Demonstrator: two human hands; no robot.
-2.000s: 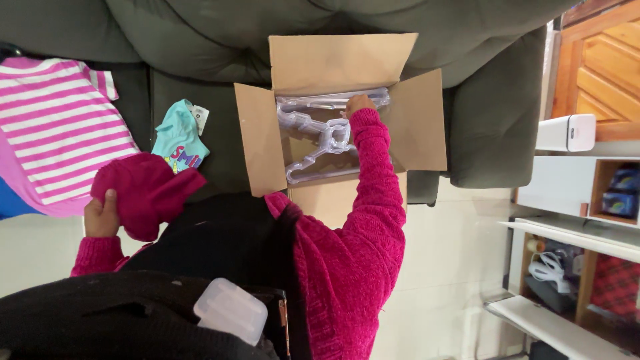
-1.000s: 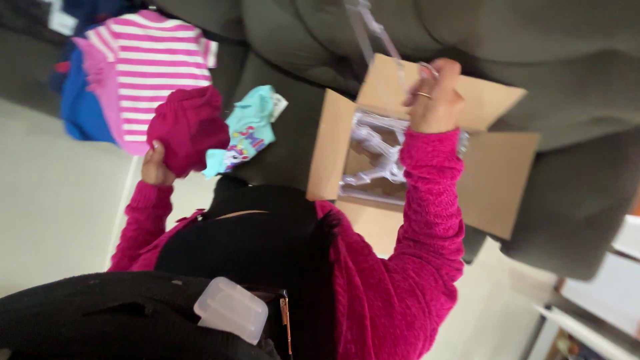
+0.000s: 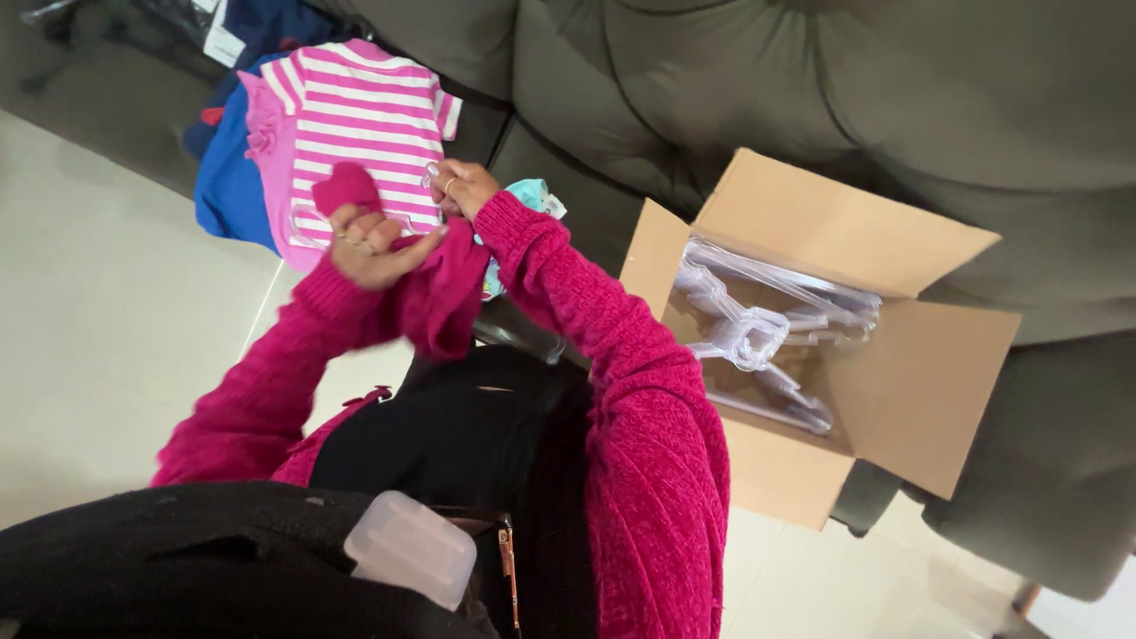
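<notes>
My left hand (image 3: 373,248) grips a dark pink garment (image 3: 444,293), which hangs down toward my lap. Close beside it, my right hand (image 3: 463,188) holds a clear plastic hanger (image 3: 429,176) by a part near its fingertips; much of the hanger is hidden by the cloth and hands. Behind both hands a pink-and-white striped shirt (image 3: 368,115) lies on the sofa. A turquoise garment (image 3: 527,193) with a white tag is partly covered by my right sleeve.
An open cardboard box (image 3: 923,382) with several clear plastic hangers (image 3: 754,337) stands on the dark sofa (image 3: 657,98) at the right. Blue clothing (image 3: 232,195) and a pink ruffled garment (image 3: 275,169) lie under the striped shirt.
My right hand has moved from the box, with a clear hanger, across to the left hand and the dark pink garment. The view has shifted.
</notes>
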